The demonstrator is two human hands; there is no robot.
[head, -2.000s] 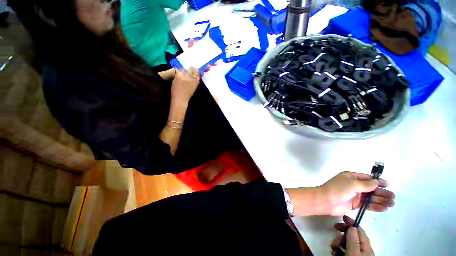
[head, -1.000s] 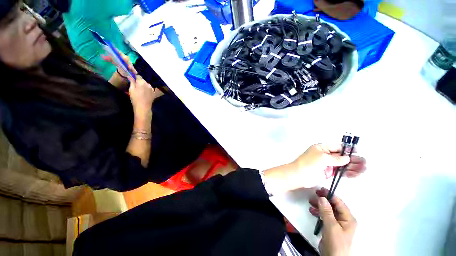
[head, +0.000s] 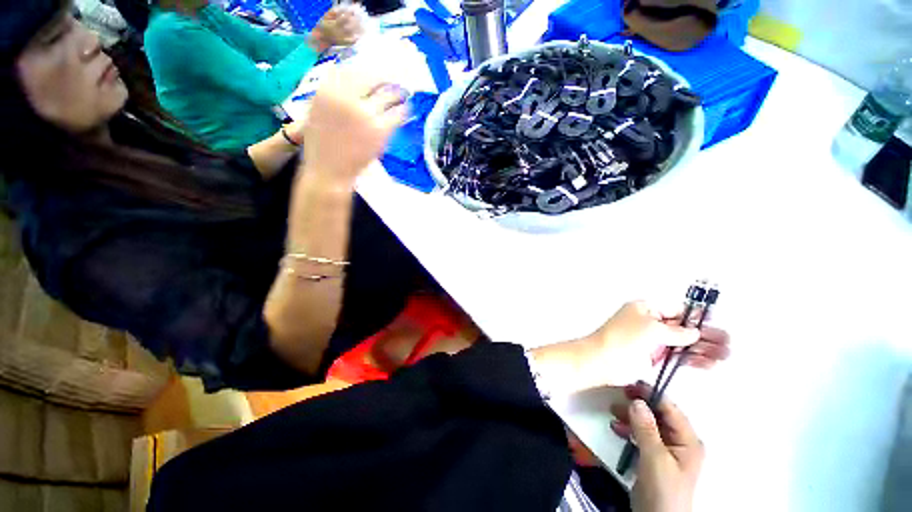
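Observation:
A black cable [head: 664, 378] is held slanting above the white table, its dark and silvery connector ends pointing up and away. My left hand [head: 640, 345] grips it just below the connectors, thumb on top and fingers behind. My right hand [head: 662, 440] is cut off by the bottom edge and pinches the cable's lower part between thumb and fingers. The lower tip shows beside my right hand. Whether a tie is on the cable cannot be told. A round tub [head: 690, 150] heaped with coiled black cables [head: 560, 120] with white bands stands beyond my hands.
Blue boxes [head: 738, 88] and a brown cloth [head: 672, 22] lie behind the tub, with a steel flask [head: 484, 32] nearby. A clear bottle [head: 872, 122] and dark object [head: 890, 172] are at right. A person in black sits at left, beside a red stool [head: 400, 340]; another wears green.
The neighbour in black has raised a forearm, and the blue piece seen there no longer shows. My view has swung right since the first frame. My hands keep their hold on the cable.

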